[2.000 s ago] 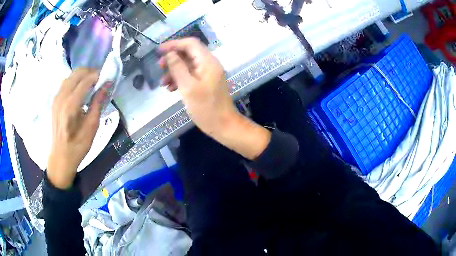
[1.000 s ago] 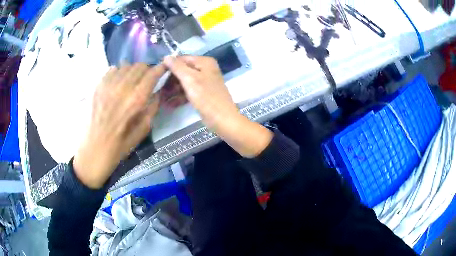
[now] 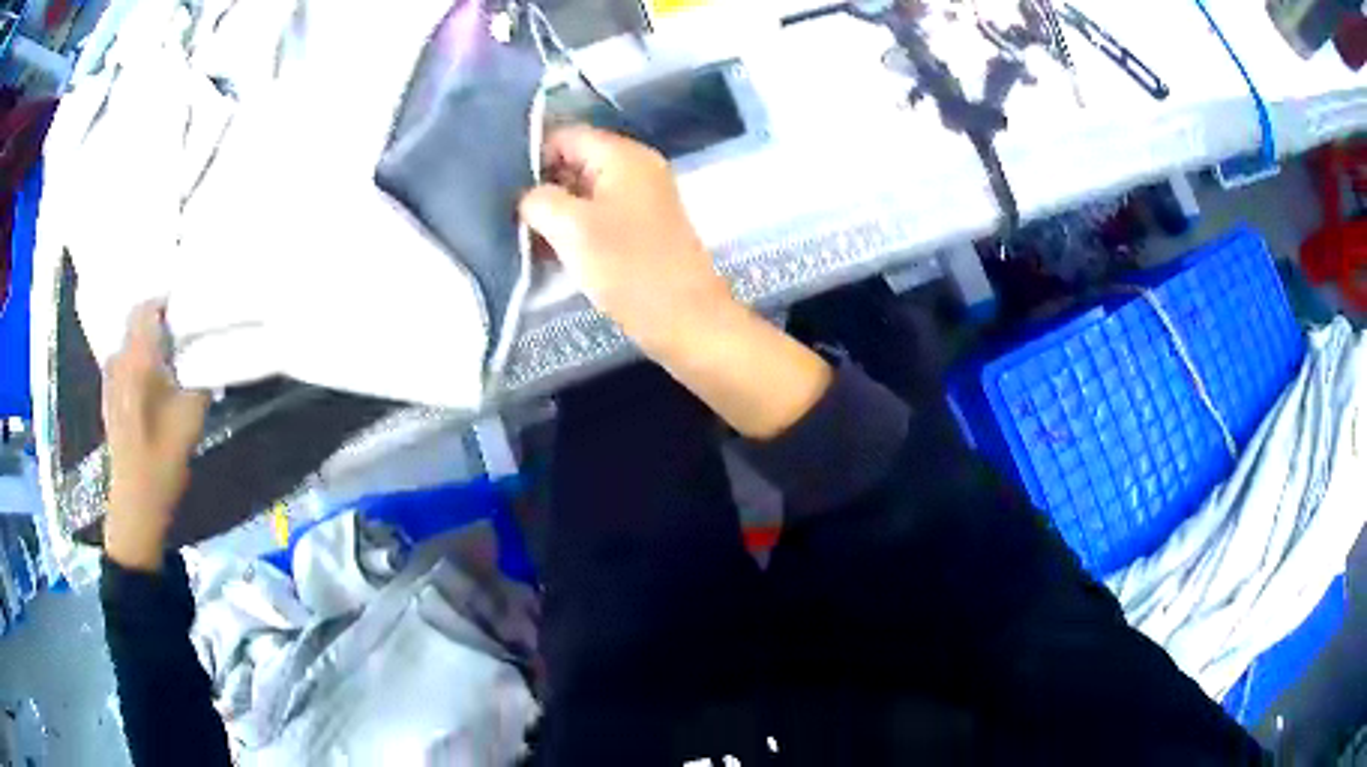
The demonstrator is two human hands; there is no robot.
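Observation:
A white garment panel (image 3: 308,277) is spread over the left of the table, its lower corner at the table's front edge. A dark grey piece (image 3: 468,150) lies on it, with a narrow whitish edge along its right side. My right hand (image 3: 592,202) pinches that edge. My left hand (image 3: 150,397) is at the panel's lower left edge, its fingertips at the cloth; whether it grips is unclear. The needle area (image 3: 502,27) glows purple at the top, partly cut off by the frame.
A scale tape (image 3: 817,258) runs along the table front. A dark thread clump (image 3: 960,98) and thread snips (image 3: 1117,57) lie at the upper right. Blue crates (image 3: 1147,405) and pale cloth (image 3: 1274,510) stand right of my knees. Crumpled grey cloth (image 3: 367,644) is low left.
My left hand has moved left and down, away from the needle area. The dark piece and white panel now lie spread out, reaching the front edge. My right hand stays near the dark piece's right side.

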